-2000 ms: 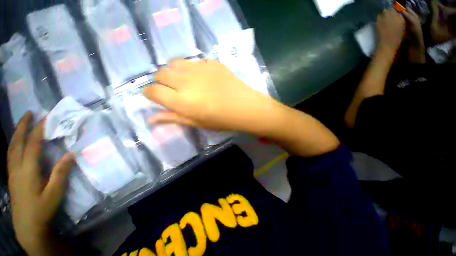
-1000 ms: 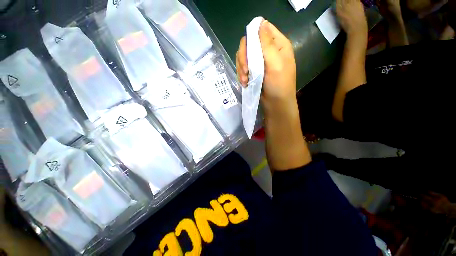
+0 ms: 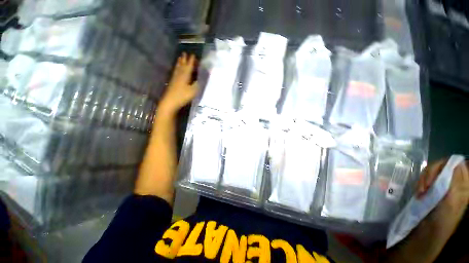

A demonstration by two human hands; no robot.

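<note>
A clear blister tray (image 3: pixel 259 201) lies in front of me, with white bagged products in two rows of pockets. One bagged product (image 3: pixel 350 177) in the near row shows an orange-pink patch. My right hand (image 3: pixel 445 200) is at the lower right, beside the tray, holding a white bagged product (image 3: pixel 424 205) that points down to the left. My left hand (image 3: pixel 181 85) is at the tray's left side, with fingers apart and no product visible in it. Whether it touches the tray edge is unclear.
A tall tray stack (image 3: pixel 103 113) with white pouches on top stands at the left, close to my left arm. A dark-looking tray (image 3: pixel 303 20) lies beyond the working tray, with a white pouch at its right. Dark green surface shows at the right.
The view has swung left, bringing the tray stack and my left hand into sight. My right hand still holds the bagged product it held one second ago. The other person has left the view.
</note>
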